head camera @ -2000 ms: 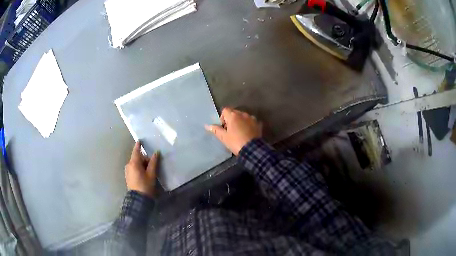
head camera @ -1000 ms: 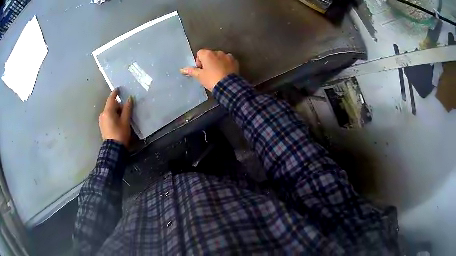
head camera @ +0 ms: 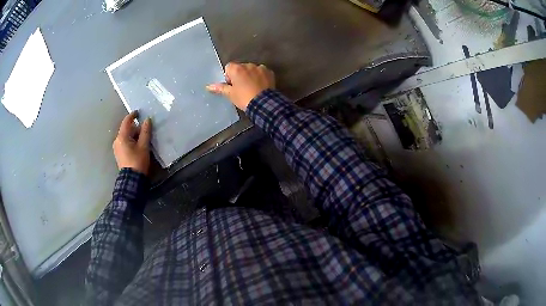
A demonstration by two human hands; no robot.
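The grey pressing template (head camera: 191, 113) lies flat near the table's front edge, with a pale tape strip (head camera: 160, 94) in its middle. A white pocket piece (head camera: 157, 43) shows as a narrow border along its far and left edges. My left hand (head camera: 132, 142) is at the template's left edge, thumb on top and fingers at the side. My right hand (head camera: 244, 85) is at the right edge, thumb on top and fingers curled at the rim. Whether the fingertips reach under the edges is hidden.
Pressed white pieces (head camera: 29, 80) lie at the far left of the grey table (head camera: 66, 161). The iron's tip (head camera: 366, 5) is cut off at the top edge. A corner of the white stack (head camera: 114, 5) shows at the top. A white surface with dark stains is at right.
The camera view has tilted down and shifted, so the iron and white stack have mostly left the picture. Both hands keep their places at the template's edges.
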